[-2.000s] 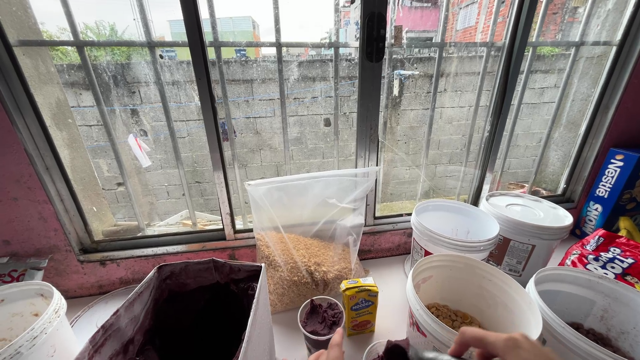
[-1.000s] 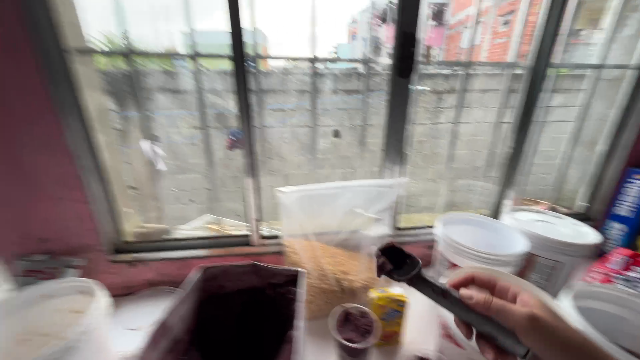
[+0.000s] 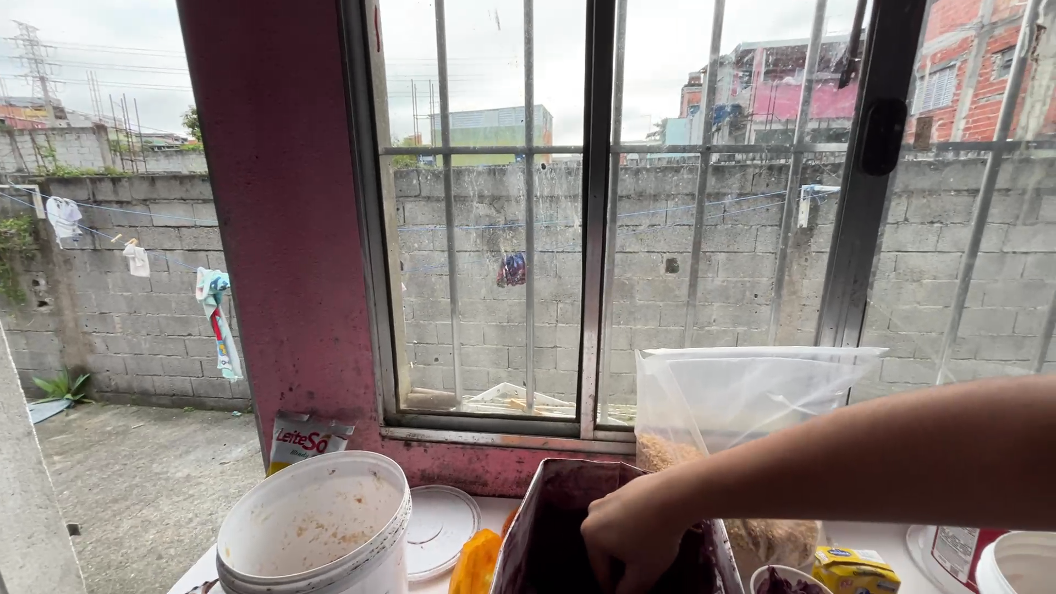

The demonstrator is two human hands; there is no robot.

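My right hand (image 3: 631,532) reaches down into an open box (image 3: 561,487) whose inside is coated with a dark purple substance. Its fingers are bent and their tips are lost in the dark interior, so what they hold cannot be made out. Right of the box stands a cup of dark purple food (image 3: 788,582), beside a small yellow carton (image 3: 855,571). Behind my forearm rises a clear plastic bag (image 3: 742,388) of light brown grainy food. My left hand is not in view.
A white plastic bucket (image 3: 313,520) with residue inside stands left of the box, near a round white lid (image 3: 441,528) and an orange item (image 3: 476,563). A foil packet (image 3: 305,437) leans at the wall. Another white tub (image 3: 1019,561) is at right. A barred window (image 3: 602,247) stands behind.
The view has swung left. My right hand, which held a dark-headed scoop near the cup a second ago, is now inside the box. The scoop cannot be made out now.
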